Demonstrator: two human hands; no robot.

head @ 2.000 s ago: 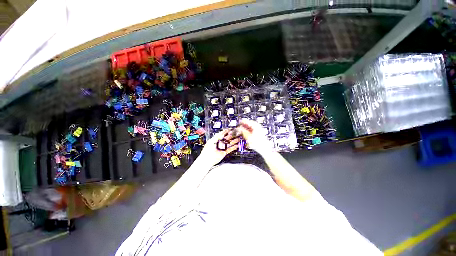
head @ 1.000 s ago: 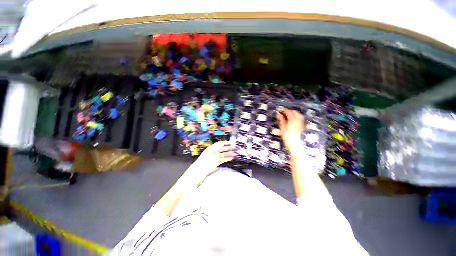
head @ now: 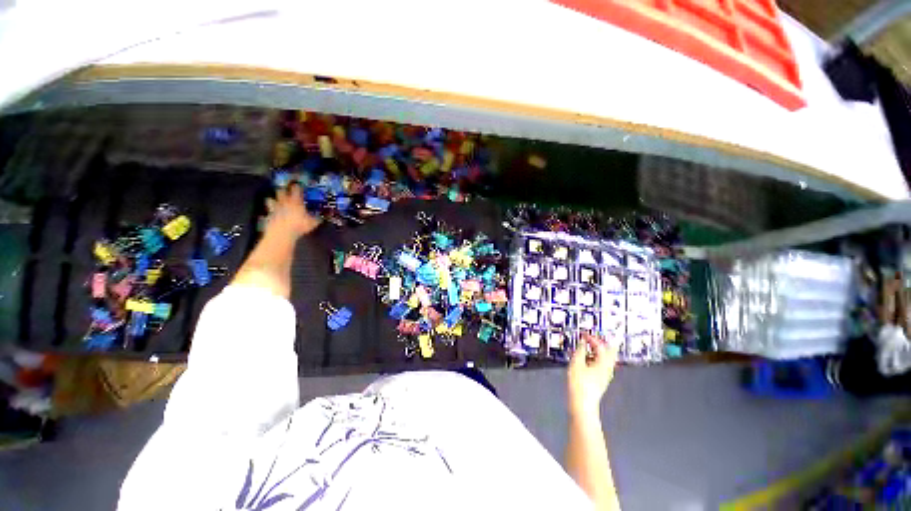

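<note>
My left hand reaches over a black divided tray to the left edge of the back heap of clips. Its fingertips touch or overlap blue clips; whether it grips one is unclear. My right hand is at the front edge of the clear blister tray, its fingertips close around something small and dark that I cannot make out. The blister tray's left and middle pockets hold dark units with pale centres; pockets at its right look without units.
Mixed clips lie in heaps on the black trays, one at left and one beside the blister tray. More clips lie behind and right of it. Stacked clear trays stand at right. A red-orange tray is on the white shelf.
My left hand has moved from the bench's front edge to the back clip heap. My right hand has moved from over the blister tray to its front edge. The camera view has shifted.
</note>
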